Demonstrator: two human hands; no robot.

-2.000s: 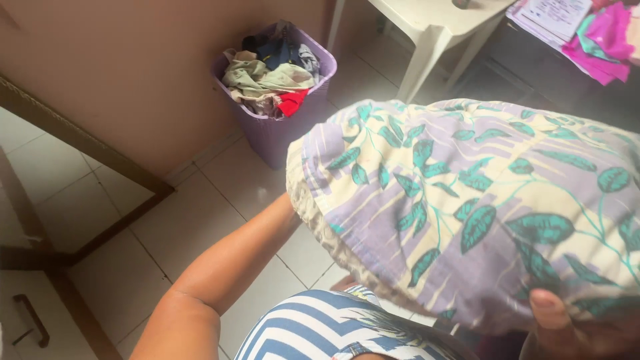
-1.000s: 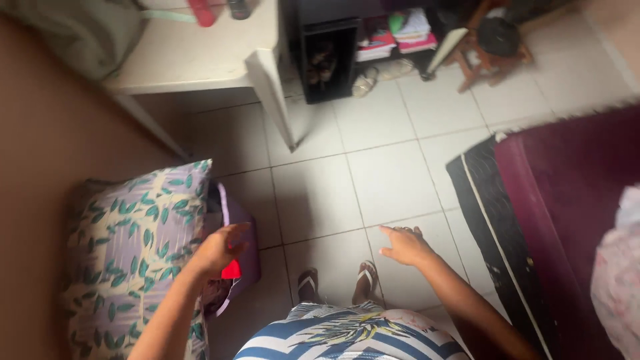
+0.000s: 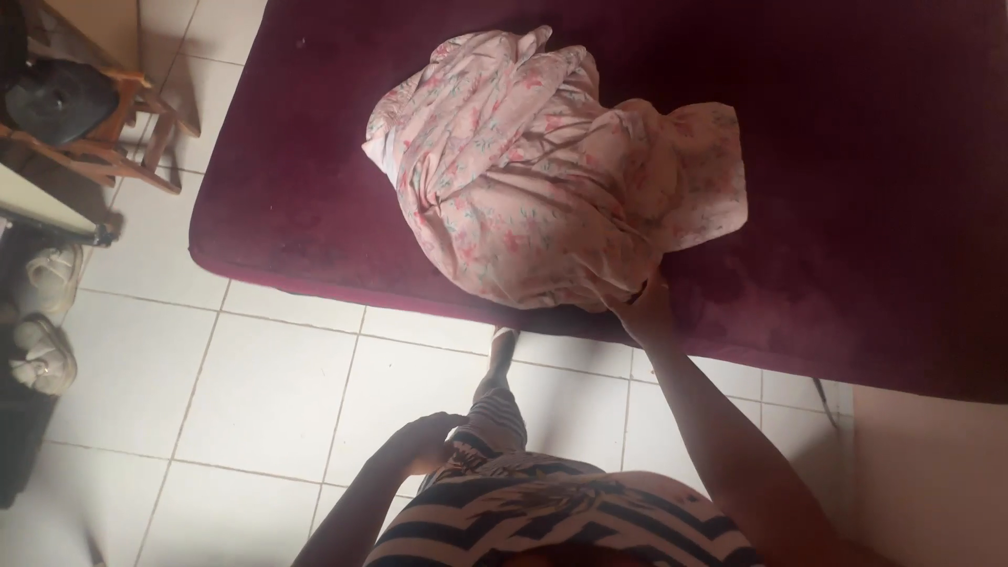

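Note:
A pink floral cloth [image 3: 535,181], bunched in a heap, lies on a dark maroon mattress [image 3: 850,236]. My right hand [image 3: 646,311] reaches to the heap's lower right corner and grips a fold of it; the fingertips are partly hidden by the cloth. Low in the view, away from the cloth, my left hand [image 3: 431,442] rests against the striped clothing at my thigh. Its fingers are bent and partly in shadow, so whether they pinch the fabric is unclear.
Left of the mattress stands a wooden stool [image 3: 150,150] with a round black object [image 3: 63,102] on it. White shoes [image 3: 47,358] are at the left edge. White floor tiles [image 3: 260,394] run along the mattress, and a wall [image 3: 929,472] is at the lower right.
The view has swung right to the mattress. My right hand, empty a second ago, now holds the pink cloth. My left hand has left the leaf-patterned pillow by the purple basket and is at my thigh.

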